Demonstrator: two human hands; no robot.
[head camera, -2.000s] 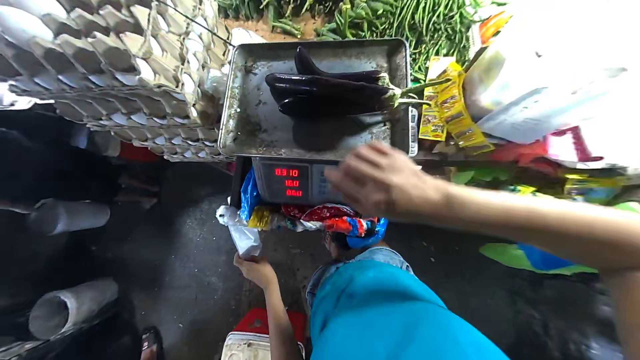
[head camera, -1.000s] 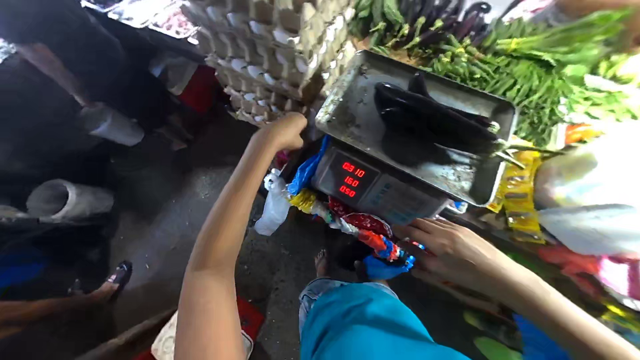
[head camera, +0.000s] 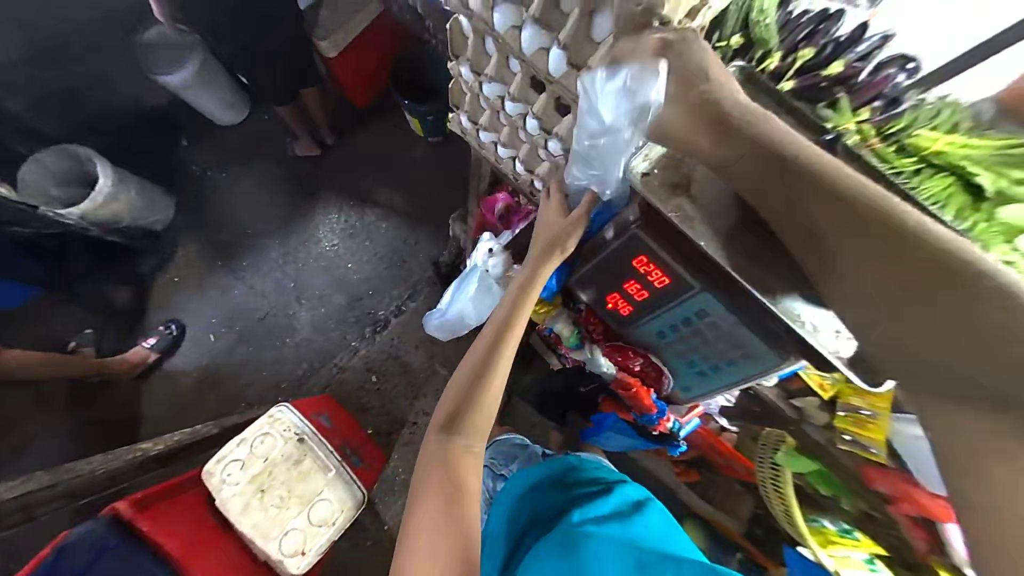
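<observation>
My right hand (head camera: 680, 84), slightly blurred, grips the top of a translucent plastic bag (head camera: 612, 120) in front of the stacked egg trays. The fingers of my left hand (head camera: 560, 220) touch the bag's lower end; whether they pinch it is unclear. Just right of the left hand is a digital scale (head camera: 680, 312) with lit red digits and a keypad. Its metal tray (head camera: 696, 188) is largely hidden under my right forearm, so what lies on it cannot be told. A bunch of white plastic bags (head camera: 472, 292) hangs left of the scale.
Cardboard egg trays (head camera: 512, 96) with eggs stand beside the scale. Eggplants (head camera: 840, 56) and green vegetables (head camera: 944, 160) lie at upper right. Colourful plastic bags (head camera: 640, 400) hang below the scale. A red cooler with a white lid (head camera: 284, 488) is at lower left; people stand farther off.
My right hand has moved from beside the scale up to the egg trays, where it now grips a plastic bag. The scale's red digits have changed. The view has swung left.
</observation>
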